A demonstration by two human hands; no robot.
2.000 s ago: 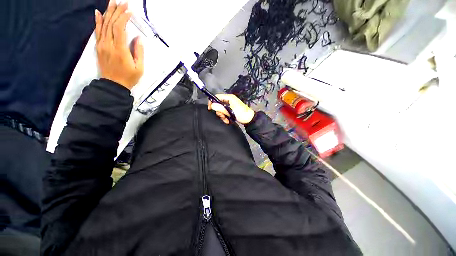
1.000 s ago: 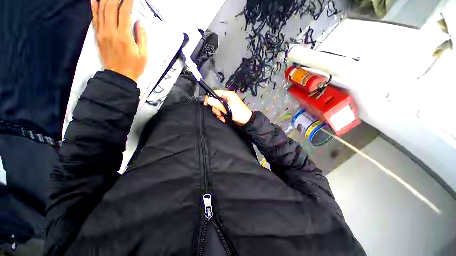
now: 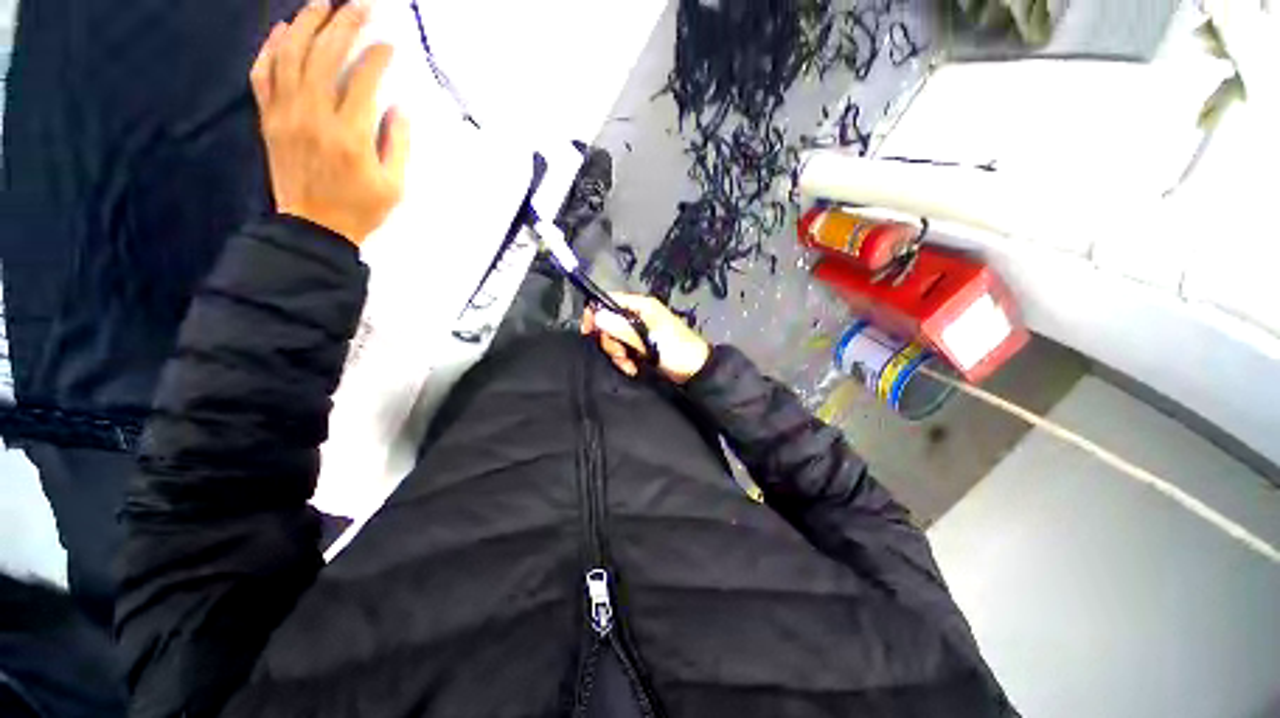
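My left hand (image 3: 330,133) lies flat at the right edge of the large dark fabric piece (image 3: 127,197), partly on the white surface (image 3: 449,183). Whether that white is paper or tabletop I cannot tell. My right hand (image 3: 649,337) grips the black handles of the fabric shears (image 3: 559,250), held in front of my jacket. The silver blades point up and left, at the white table's edge. Their tips are hard to make out. A band with small pale marks (image 3: 84,425) crosses the fabric at the left. Thin dark strips lie near the blades.
Many dark trimmings (image 3: 730,154) litter the grey floor beyond the table. To the right are a white roll (image 3: 898,185), a red fire extinguisher (image 3: 856,236), a red box (image 3: 927,302) and a can (image 3: 877,365) with a pale stick beside it. An olive cloth (image 3: 1004,17) shows at the top.
The view has shifted. The dark fabric has moved or turned at the left, and more white shows along its lower left edge. My left hand's fingers are more bent. The right hand still holds the shears.
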